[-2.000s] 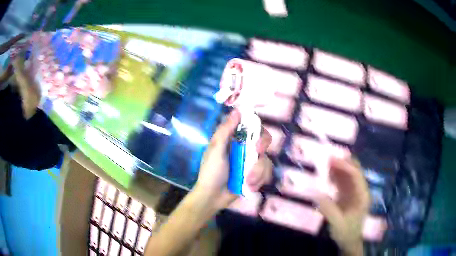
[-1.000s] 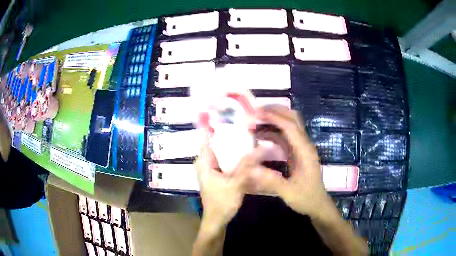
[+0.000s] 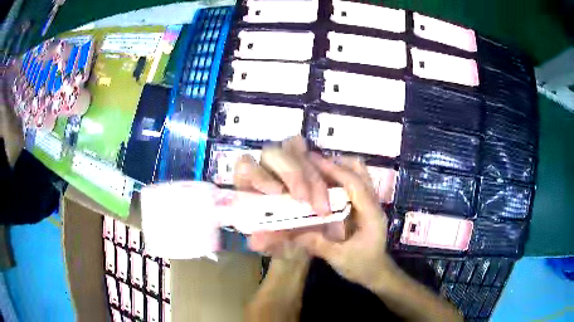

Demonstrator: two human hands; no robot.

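A pink handheld fan unit (image 3: 179,219) lies sideways in both hands, its round head blurred and pointing left, its handle to the right. A pale handle cover lies along the handle, with a small dark slot near the head; no blue shows. My left hand (image 3: 283,173) holds the handle, its fingers partly over the cover. My right hand (image 3: 352,220) grips the handle's right end. Pale-pink handle covers (image 3: 363,90) lie in rows in the black blister tray (image 3: 440,151) behind the hands. The hands overlap, so some fingers are hidden.
Left of the tray are a blue slotted rack (image 3: 202,63), a black flat rectangle (image 3: 148,132) and a yellow-green mat (image 3: 110,113) with open fans (image 3: 60,94). A large carton (image 3: 85,251) holding covers stands below. Another person's dark sleeve (image 3: 31,188) is at far left.
The open fan with blue showing is now covered along its handle. It has turned from upright to sideways, head left. Both hands now grip the handle. The view has shifted.
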